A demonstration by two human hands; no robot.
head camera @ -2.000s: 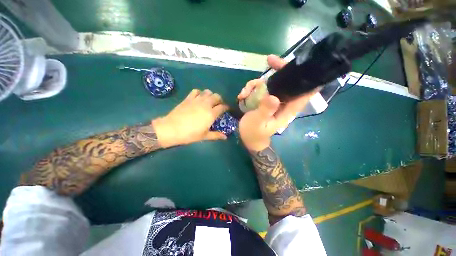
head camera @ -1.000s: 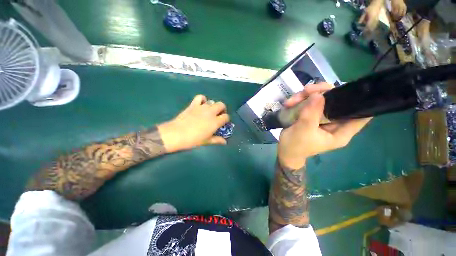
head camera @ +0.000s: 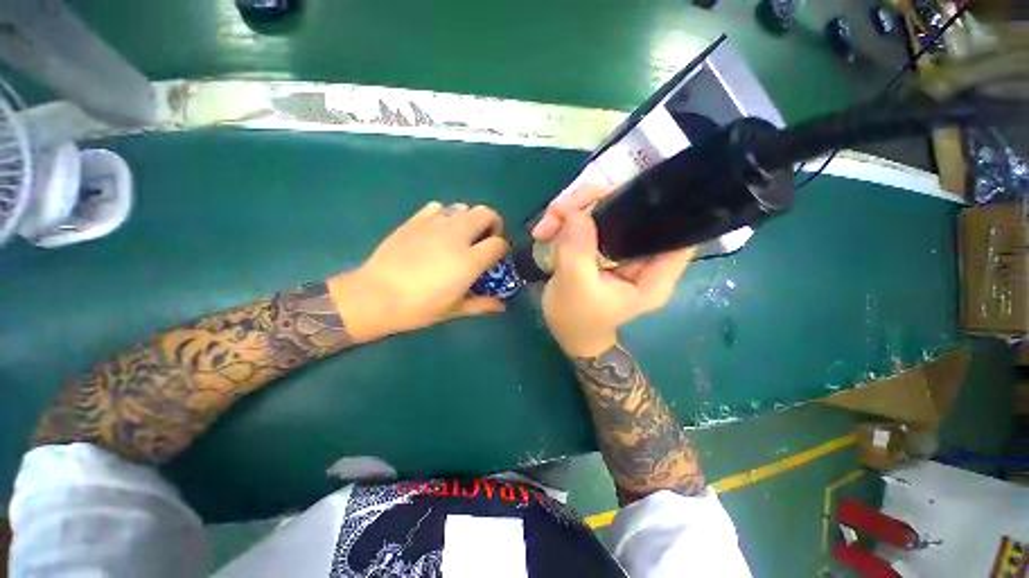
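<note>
A round blue patterned unit is on the green mat, partly hidden under the fingers of my left hand, which holds it from the left. My right hand grips the electric screwdriver, a thick black cylinder with a cream nose and a heavy black cable at its rear. The screwdriver's dark tip points left and meets the unit's right edge. The white and black screw feeder stands tilted behind the screwdriver, which partly covers it. No screw can be made out.
A scuffed whitish rail divides the mat from the green conveyor. Dark units, one at the top left, lie on the conveyor. A white fan stands at left. A cardboard box and plastic bags are at far right.
My right hand has brought the screwdriver left from the feeder to the unit in my left hand. My left hand has stayed around the unit. The units on the conveyor have shifted.
</note>
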